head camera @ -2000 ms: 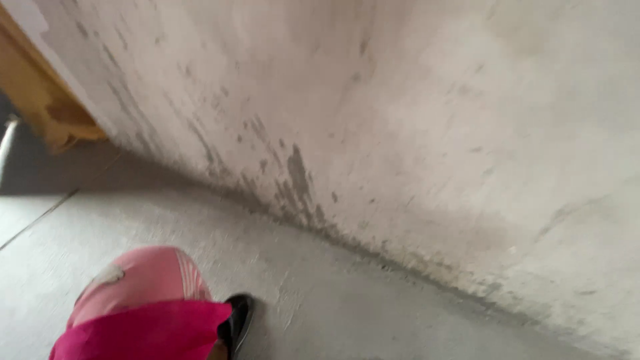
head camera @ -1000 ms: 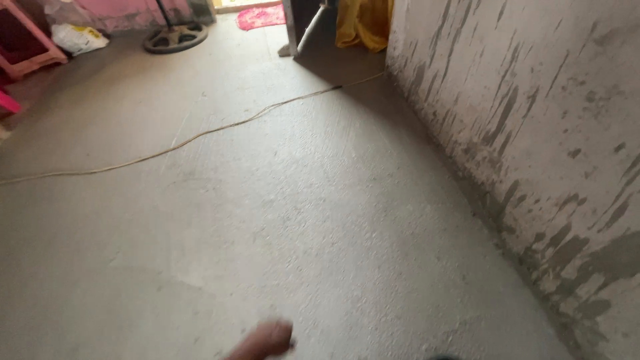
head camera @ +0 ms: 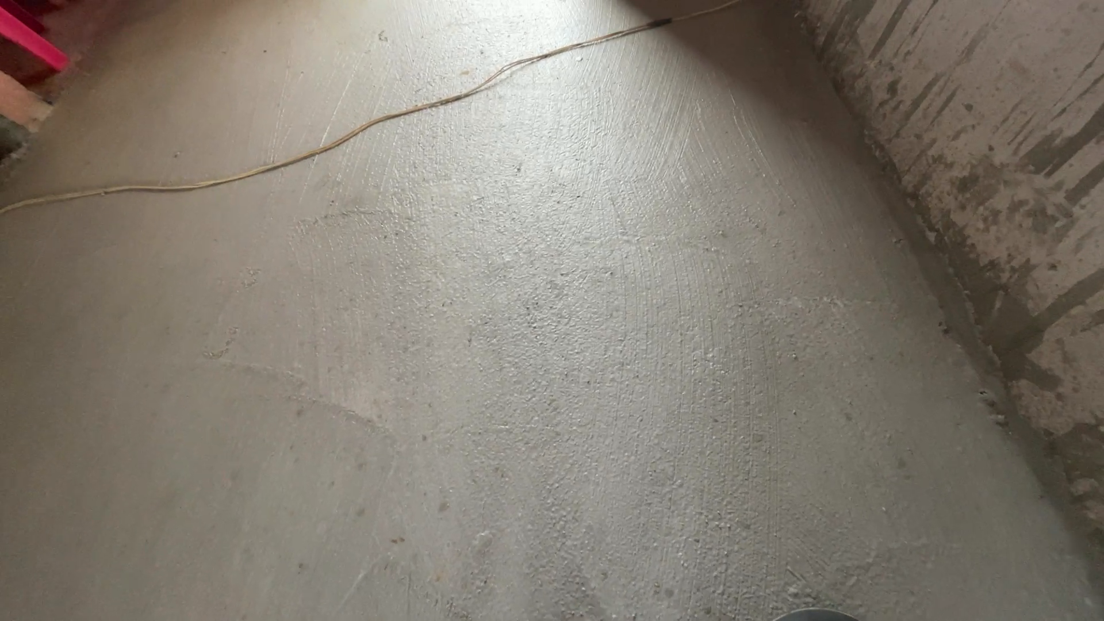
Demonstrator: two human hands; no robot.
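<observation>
Neither my left hand nor my right hand is in view. A rough grey cement floor (head camera: 535, 345) fills most of the head view. Across its far part runs a thin tan cable (head camera: 362, 129), from the left edge up to the top right. At the bottom edge, right of centre, the dark rounded tip of an object (head camera: 815, 615) shows; too little of it is visible to tell what it is.
A plastered wall (head camera: 975, 112) with dark grey smears rises along the right side and meets the floor in a rough seam. A bright pink object (head camera: 34, 39) stands at the top left corner. Shadow covers the floor at the top right.
A hand at the bottom edge one second ago has gone out of view. The view has swung from the wall to the floor and tilted down, so the far doorway area no longer shows.
</observation>
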